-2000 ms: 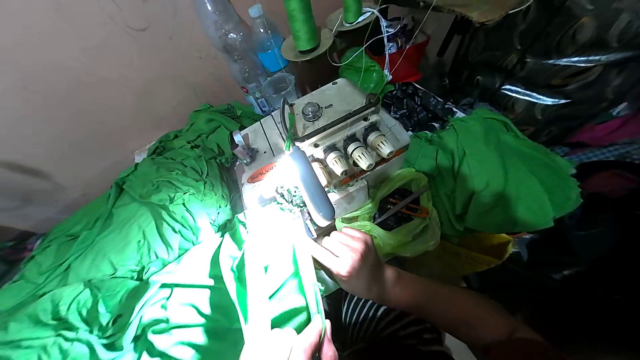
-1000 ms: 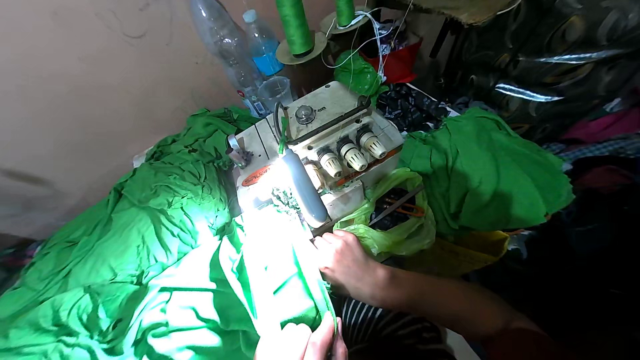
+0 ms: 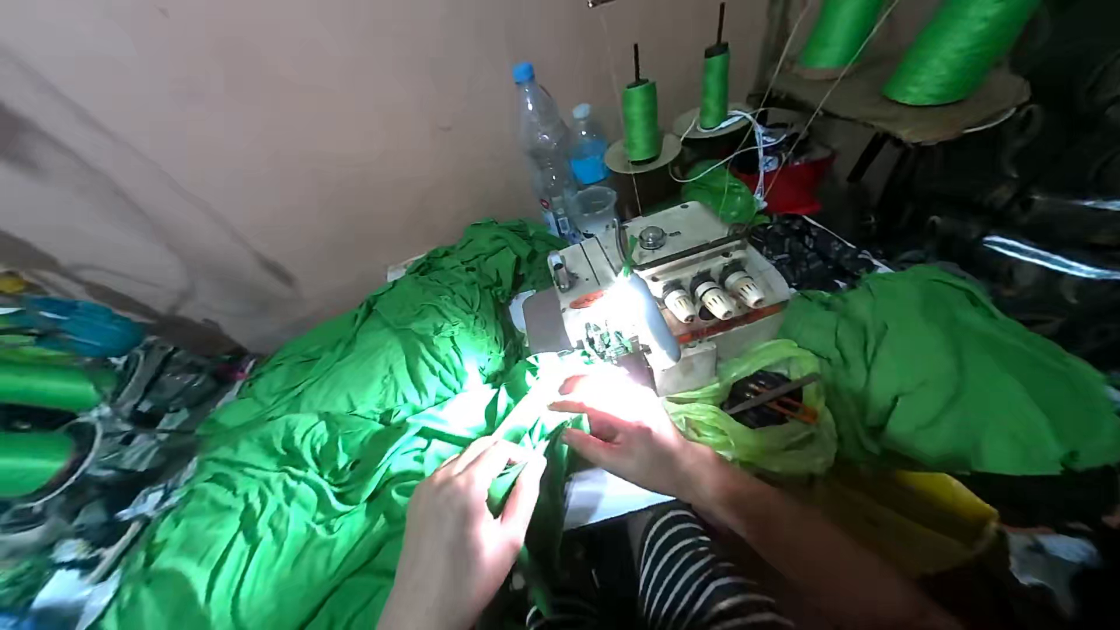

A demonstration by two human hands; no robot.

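An overlock sewing machine (image 3: 700, 254) with several tension dials stands on the table, its lamp (image 3: 652, 319) shining on the needle area. Green fabric (image 3: 350, 437) is heaped left of the machine and runs up to its front. My left hand (image 3: 472, 507) pinches a folded edge of this fabric between thumb and fingers, below the needle area. Just in front of the machine, my right hand (image 3: 626, 429) lies with bent fingers on the fabric, thumb and fingers closed around part of it. Glare hides the fingertips and the needle.
Right of the machine are a yellow-green plastic bag (image 3: 752, 446) with tools and more green fabric (image 3: 954, 376). Green thread spools (image 3: 641, 121), plastic bottles (image 3: 544, 140) and a clear cup (image 3: 595, 208) stand behind. Large thread cones (image 3: 958, 48) rest on a stand at upper right.
My left hand has moved up, closer to the machine and to my right hand. The right hand, earlier beside the needle area, now lies over the fabric. The view has shifted and takes in more on the left.
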